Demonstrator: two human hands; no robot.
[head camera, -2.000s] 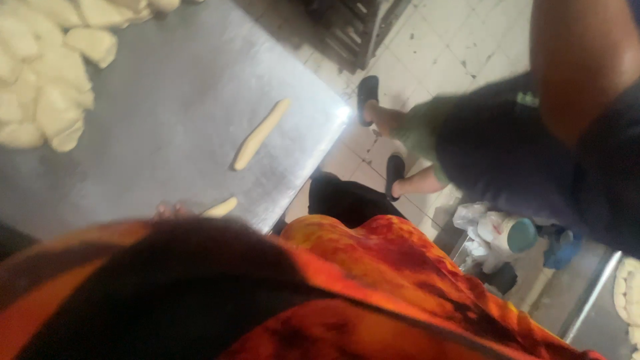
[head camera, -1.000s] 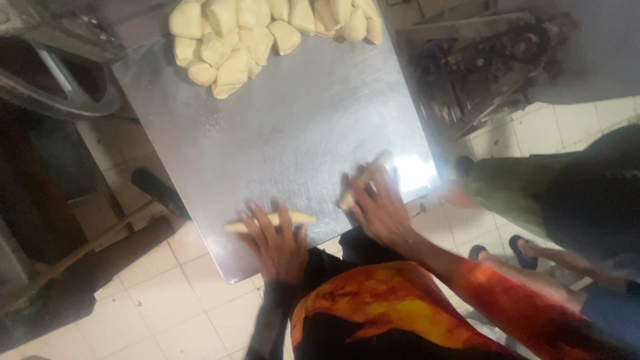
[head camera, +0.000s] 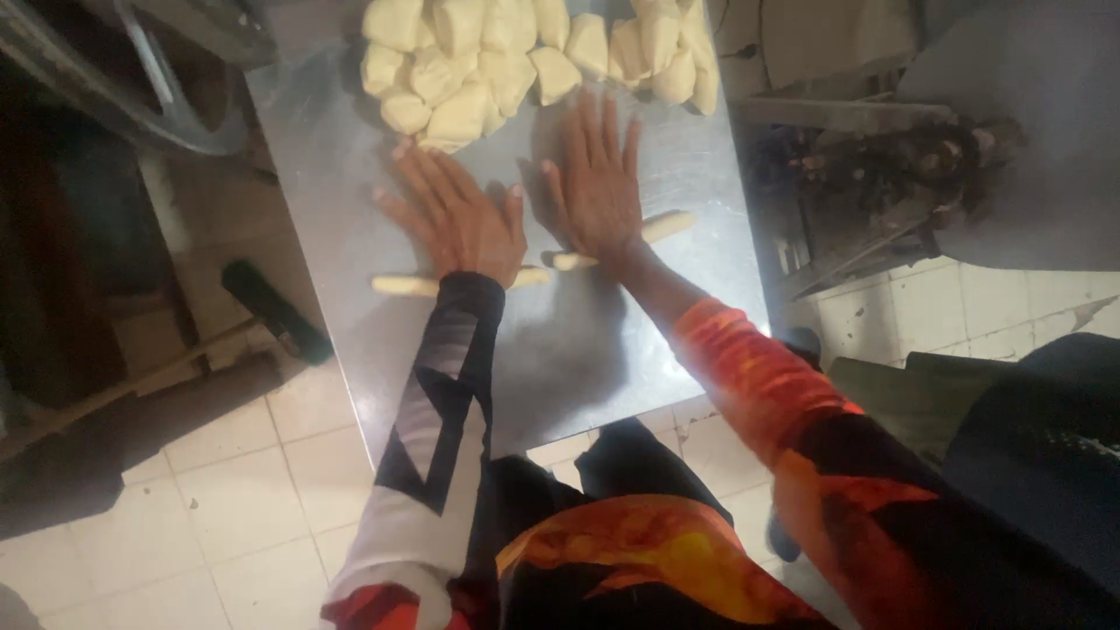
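My left hand lies flat with fingers spread on a thin dough roll, whose two ends stick out on either side of the palm heel. Under the heel of my right hand, also flat with the fingers apart, is a second dough roll; the hand hides its middle. Both rolls lie on a metal table. Just beyond the fingertips is a heap of pale dough pieces at the table's far side.
A green-headed brush is beside the table on the left, near a metal wheel. Dark machinery stands at the right. A person in dark clothing is at the lower right, over a tiled floor.
Both hands have moved forward over the table toward the dough heap, each still over a roll. The view has swung considerably since the earliest frame.
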